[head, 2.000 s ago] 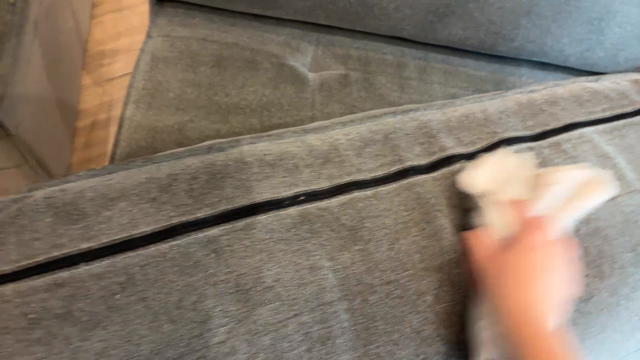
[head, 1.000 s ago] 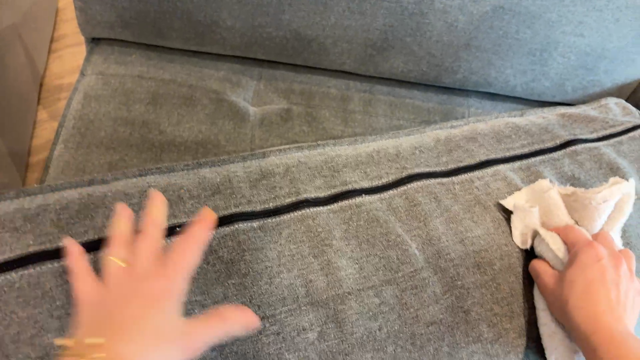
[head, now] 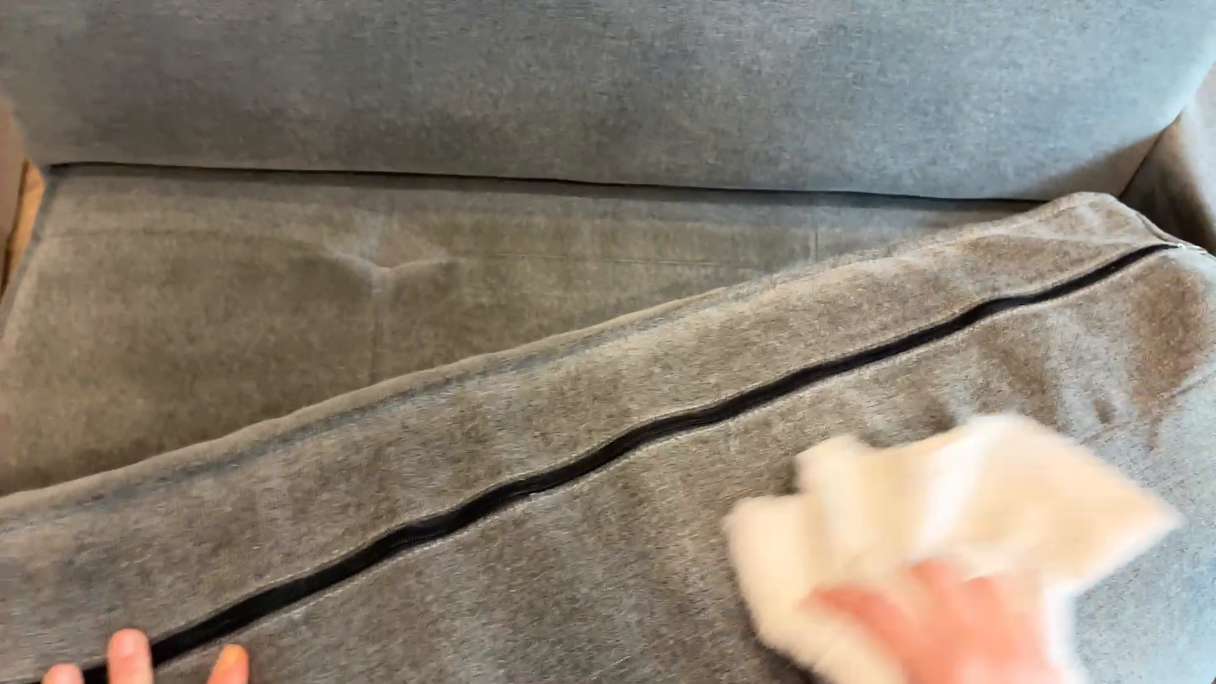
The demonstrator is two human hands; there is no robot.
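Observation:
A grey upholstered cushion [head: 589,532] lies at a slant, with a black zipper [head: 665,420] running along it. At the right, my right hand [head: 940,622], blurred, holds a crumpled white cloth [head: 959,494] against or just over the cushion's fabric. Only the fingertips of my left hand [head: 142,660] show at the bottom left, spread apart at the lower end of the zipper, nothing held between them; the palm is out of frame. A darker brownish patch [head: 1168,332] marks the fabric near the cushion's right corner.
Behind the cushion lies a tufted grey sofa seat [head: 380,313], with the upright grey backrest [head: 608,90] above it. A sofa arm [head: 1178,171] rises at the far right. A strip of wooden floor [head: 24,228] shows at the left edge.
The left hand, absent two seconds ago and fully seen one second ago, now shows only fingertips. The cloth is more spread out in my right hand. The view has shifted towards the right.

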